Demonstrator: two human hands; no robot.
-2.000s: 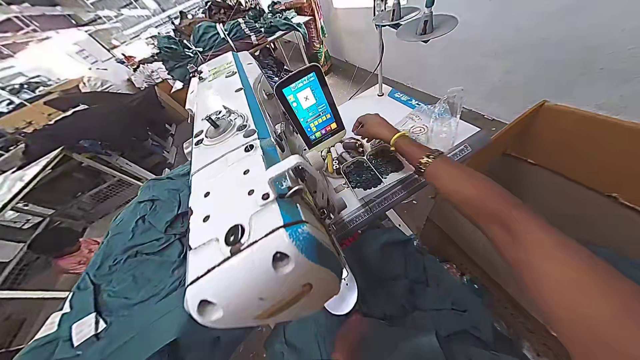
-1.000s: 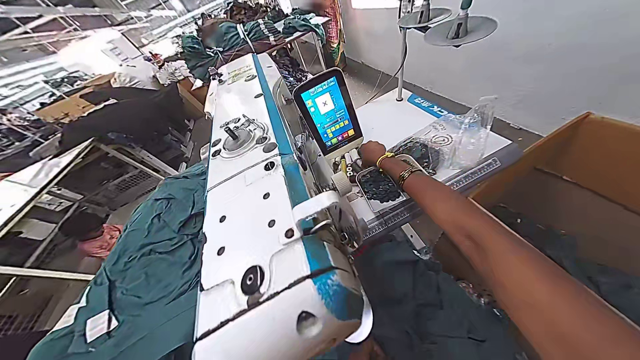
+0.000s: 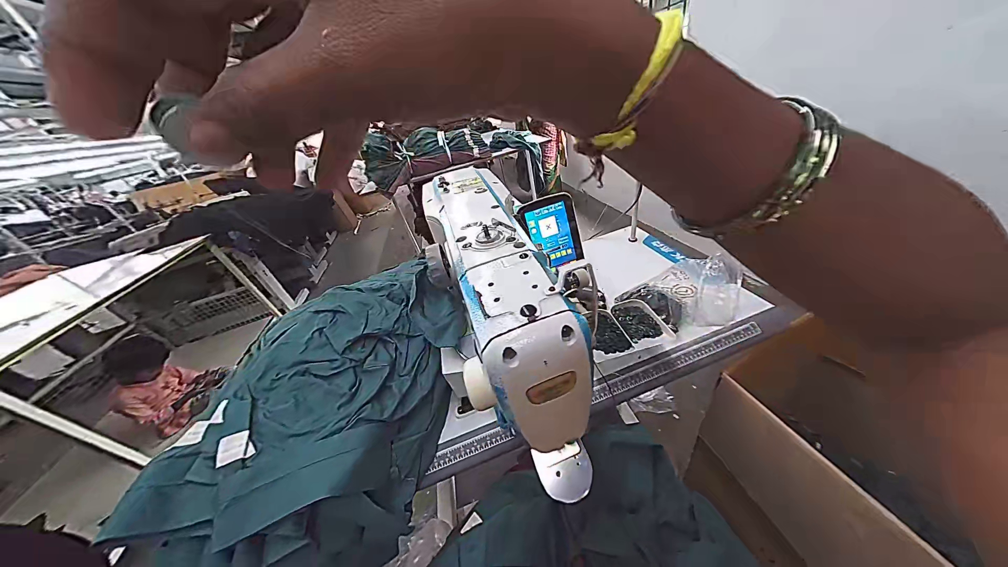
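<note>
My right hand (image 3: 315,71), with a yellow thread and bangles at the wrist, is raised close to the camera across the top left. A small grey-green item (image 3: 175,122) shows between its fingertips; its kind is unclear. I cannot make out my left hand. Below stands a white and blue industrial sewing machine (image 3: 512,291), with a lit control panel (image 3: 554,230) behind its head. Dark green fabric (image 3: 339,354) lies bunched left of the machine, bearing white labels (image 3: 235,448). Small trays of dark pieces (image 3: 636,321) sit right of the head.
A clear plastic bag (image 3: 713,291) lies on the table beside the trays, behind a ruler strip (image 3: 685,354). An open cardboard box (image 3: 811,465) stands at the right. A person (image 3: 153,386) is low at the left, near a metal-framed table (image 3: 94,303). Tied green bundles (image 3: 445,146) lie behind.
My right hand has left the trays beside the control panel and come up and left, close to the camera. The view has shifted.
</note>
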